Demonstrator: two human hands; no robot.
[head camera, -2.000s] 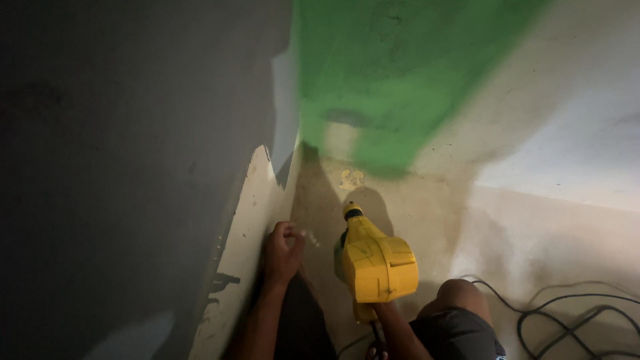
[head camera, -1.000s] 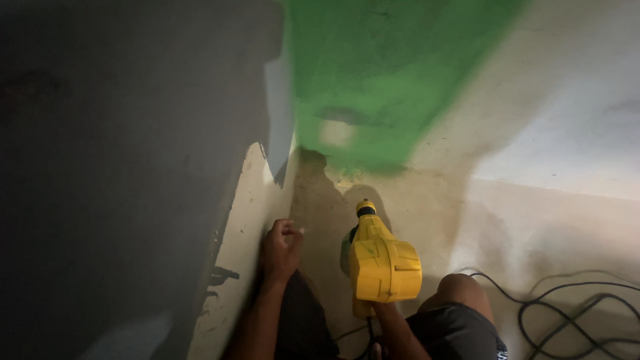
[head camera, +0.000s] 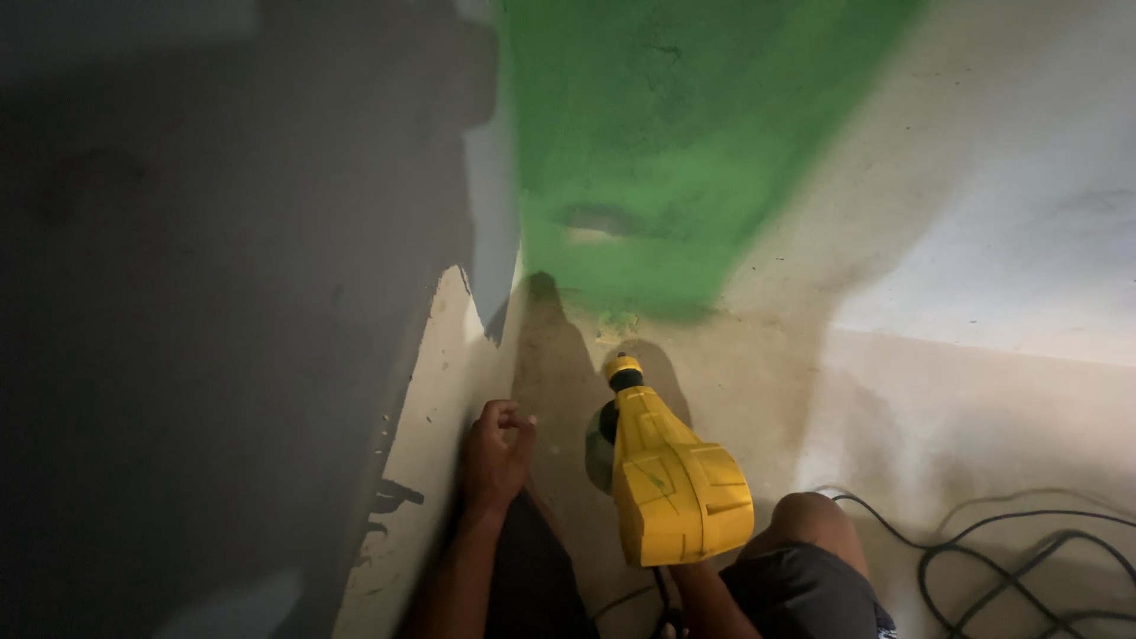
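A yellow electric paint sprayer (head camera: 679, 488) with a black collar and yellow nozzle cap points away from me, toward the foot of a wall with green paint (head camera: 657, 160). My right hand (head camera: 674, 626), mostly hidden beneath the sprayer's body, holds it from below. Part of the sprayer's cup (head camera: 600, 448) shows at its left side. To the left of the sprayer, my left hand (head camera: 501, 453) is raised near the side wall with its fingers curled, holding nothing that I can see.
The left wall (head camera: 222, 266) is dark grey over a cream lower part with a jagged paint edge. Black cable (head camera: 963, 541) lies in loops at the lower right. My bent knee (head camera: 816, 524) is beside the sprayer. A yellow-green patch (head camera: 619, 326) marks the floor near the green wall.
The green paint now covers more of the pale patch low on the wall. The sprayer's nozzle has swung a little. My left hand stays near the side wall.
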